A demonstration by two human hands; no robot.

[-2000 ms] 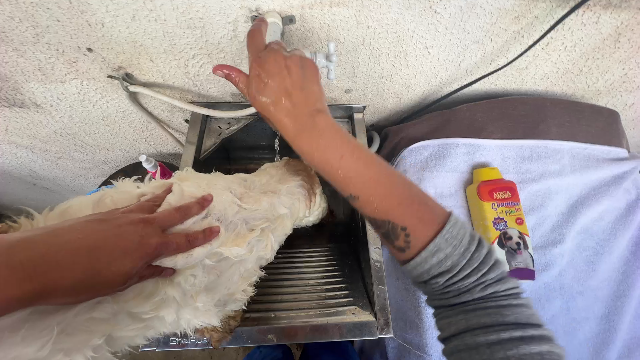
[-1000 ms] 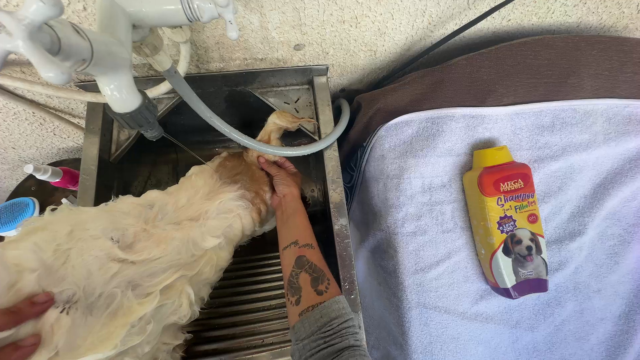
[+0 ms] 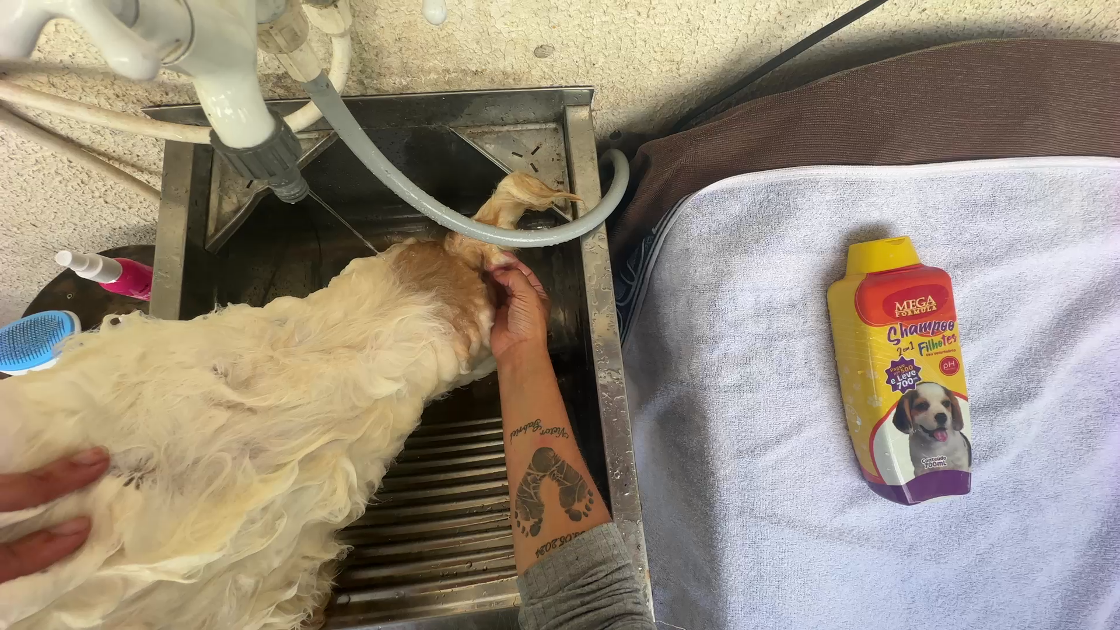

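Observation:
A wet, white long-haired dog point(image 3: 254, 394) with a tan patch lies across a metal wash sink point(image 3: 612, 367), its tail point(image 3: 516, 199) over the basin. My right hand point(image 3: 520, 302) is at the base of the tail; its fingertips are partly hidden, so a grip cannot be confirmed. My left hand point(image 3: 48, 507) rests on the dog's fur at the left edge, fingers apart, mostly out of frame. From the grey nozzle of a white tap point(image 3: 236, 109), a thin stream of water runs onto the dog near the tan patch.
A grey hose point(image 3: 394, 179) loops over the basin. At left lie a blue pet brush point(image 3: 37, 339) and a pink spray bottle point(image 3: 131, 278). A yellow dog shampoo bottle point(image 3: 901, 376) lies on a white towel point(image 3: 744, 367) at right, beside brown fabric point(image 3: 875, 101).
My right hand has left the tap and come down to the dog's rear. My left hand appears nearer the left edge. The view has shifted closer to the sink.

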